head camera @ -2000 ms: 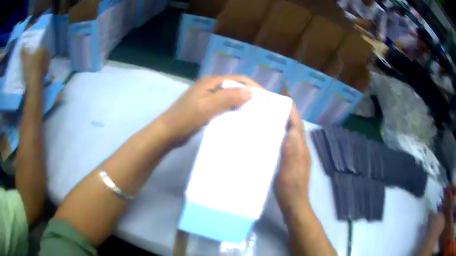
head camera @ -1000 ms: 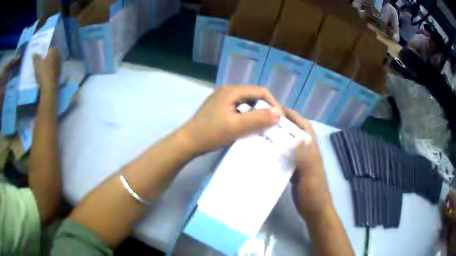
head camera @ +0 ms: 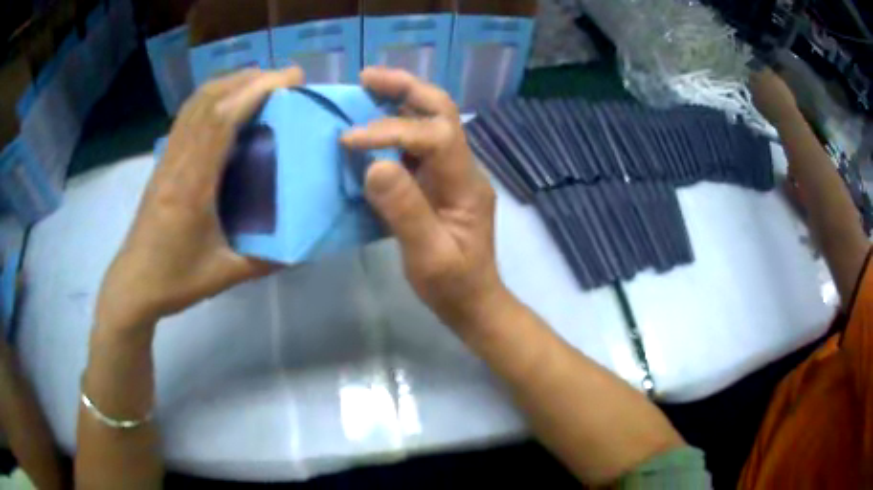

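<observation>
A light blue retail carton (head camera: 302, 191) is held up in front of me with its flap end turned towards me. A dark picture shows on its left face. My left hand (head camera: 182, 191) wraps round the carton's left side. My right hand (head camera: 431, 191) is at the flap end, its thumb and fingers on a light blue bottom flap. The flaps look partly folded in, with a dark gap along the upper edge. The carton's far end is hidden behind it and my hands.
Open cartons (head camera: 316, 53) stand in a row behind, with more at the left. Dark slim units (head camera: 613, 191) lie fanned on the white bench (head camera: 459, 383). White parts (head camera: 718, 100) and clear plastic lie beyond. Another person's arm (head camera: 814, 163) is at the right; another arm shows lower left.
The carton has been raised and turned from its white face to its light blue flap end. My left hand now holds its side and my right hand works the flaps. The view has swung right.
</observation>
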